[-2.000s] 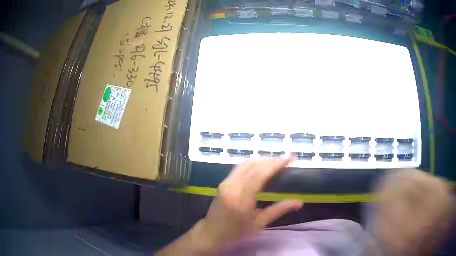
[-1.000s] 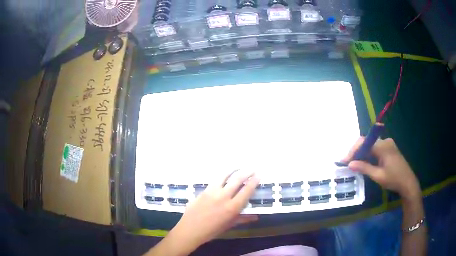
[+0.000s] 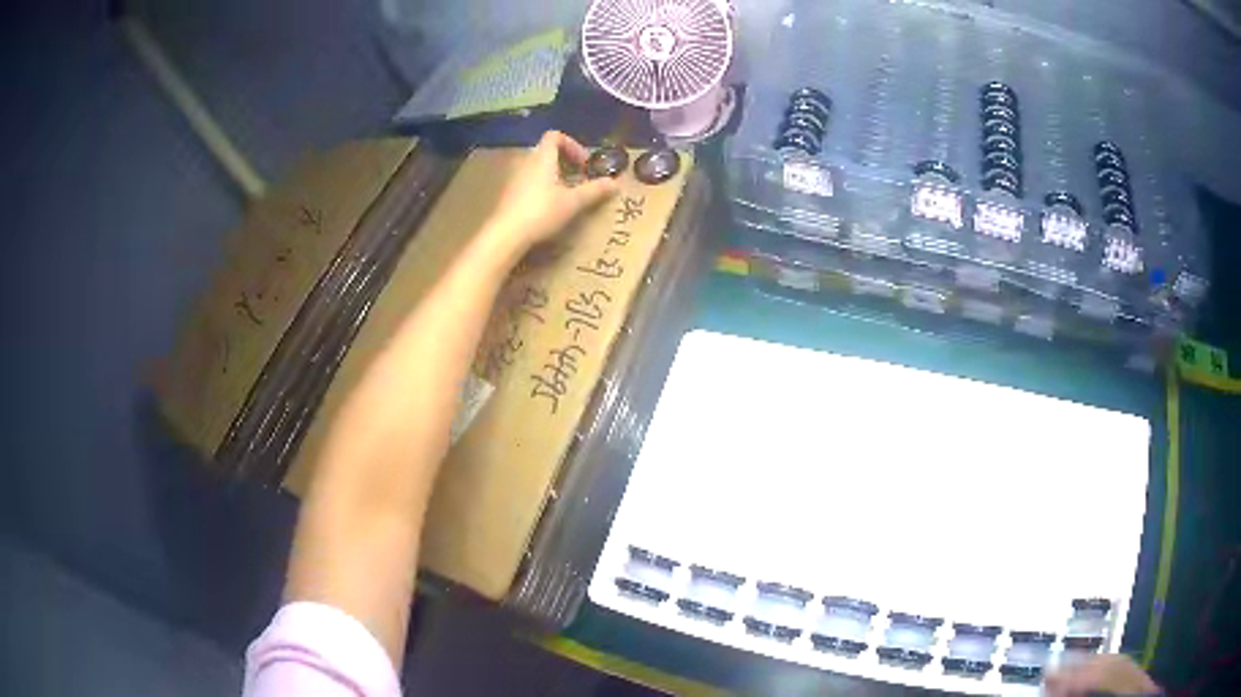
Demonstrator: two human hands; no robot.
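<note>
My left hand reaches over the brown cardboard sheet to its far end. Its thumb and fingertips are around or beside a round black unit; whether they grip it is unclear. A second round unit lies just right of it. The white light panel carries two rows of small black parts along its near edge. My right hand is small, blurred and cut off by the bottom edge, at the panel's near right corner. What it holds is hidden, and no pen tool shows.
A pink desk fan stands behind the cardboard, with a printed sheet to its left. Clear parts boxes with black ring stacks stand at the back right. Stacked clear trays edge the cardboard. Another cardboard sheet lies further left.
The view has swung left. My left hand has gone from the panel's near edge to the cardboard's far end. My right hand is now mostly out of view; its blue pen tool no longer shows.
</note>
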